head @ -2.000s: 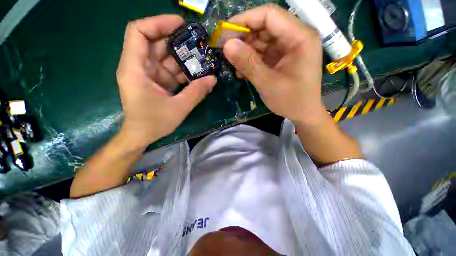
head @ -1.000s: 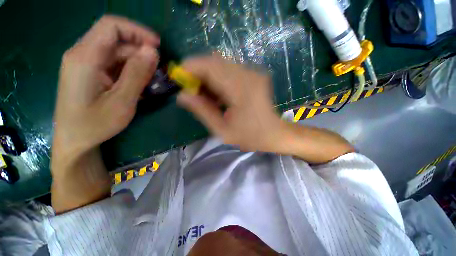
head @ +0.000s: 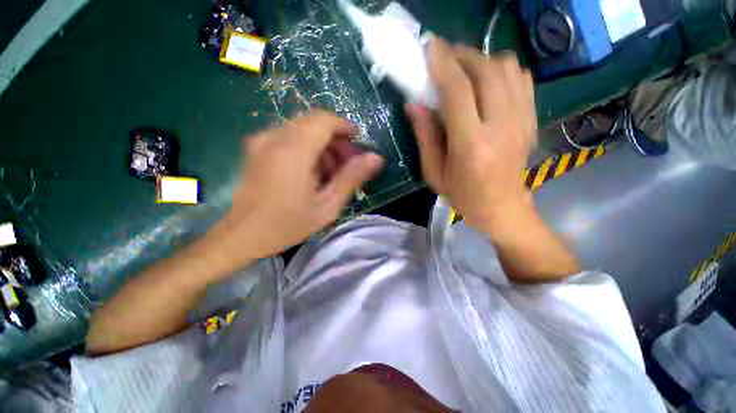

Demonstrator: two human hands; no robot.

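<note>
My right hand [head: 480, 129] is around the white barrel of the dispensing syringe [head: 397, 50], whose tip points up and left; the hand hides its back end. My left hand [head: 294, 177] is blurred, with bent fingers apart and nothing seen in it. A black device half-assembly [head: 151, 153] lies on the green bench at left, its board facing up, with a yellow-edged white battery [head: 177, 190] beside it. Another half-assembly [head: 228, 26] lies farther back, with its battery [head: 243, 51] beside it.
The green bench [head: 89, 121] has shiny glue streaks. A cluster of devices [head: 16, 278] sits at the far left edge. The blue dispenser controller [head: 577, 32] stands at the back right, with hoses and cables [head: 601, 129] near the bench edge. Yellow-black tape [head: 565, 165] marks the floor.
The half-assembly and battery that were in my hands now lie on the bench at left. My right hand has moved onto the syringe. My left hand has moved right, empty.
</note>
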